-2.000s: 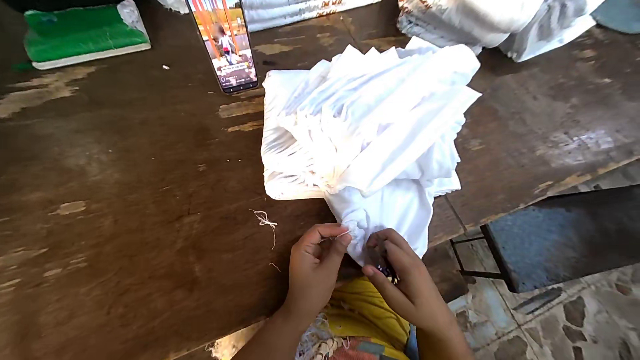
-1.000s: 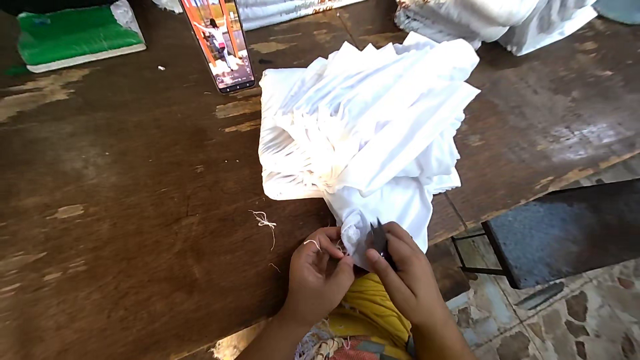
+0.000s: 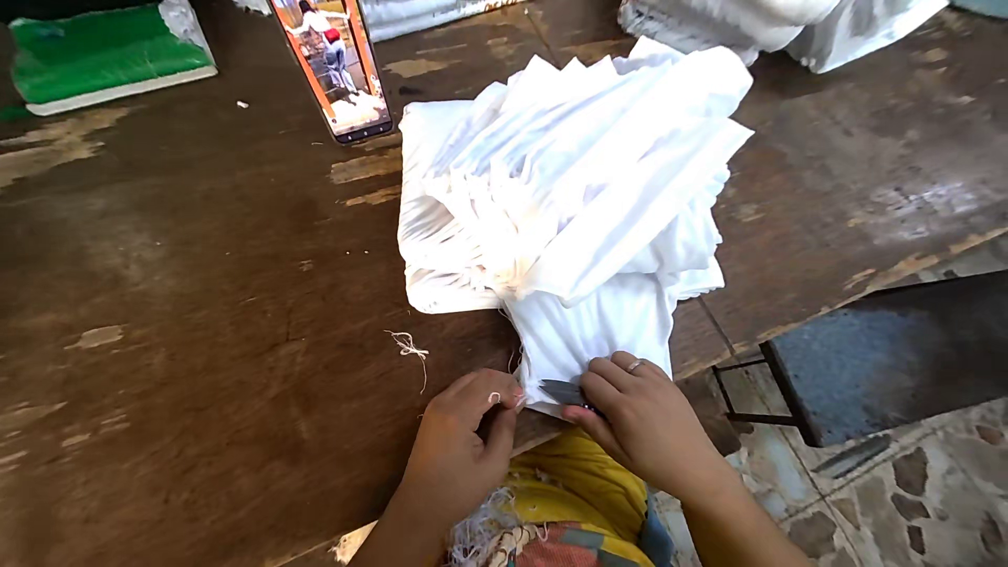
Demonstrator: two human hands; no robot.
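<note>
White fabric [image 3: 583,197], pleated and gathered in a pile, lies on the wooden table, and a flatter part of it reaches down to my hands near the table's front edge. My left hand [image 3: 472,417] pinches the lower left edge of the cloth between thumb and fingertips, with a bit of thread around a finger. Small dark thread snips [image 3: 561,390] are in my right hand [image 3: 630,409], their blades pointing left at the cloth edge beside my left fingertips. A knotted scrap of thread [image 3: 409,346] lies to the left of the cloth.
A smartphone [image 3: 339,71] with its screen lit stands behind the cloth. At the back left is a green packet [image 3: 110,55]; more white cloth bundles [image 3: 717,24] lie at the back right. A dark bench [image 3: 890,354] stands right of the table. Thread scraps [image 3: 484,524] rest on my lap.
The snips have turned from pointing up to pointing left, toward my left fingertips. The lower part of the cloth, bunched before, now lies flatter.
</note>
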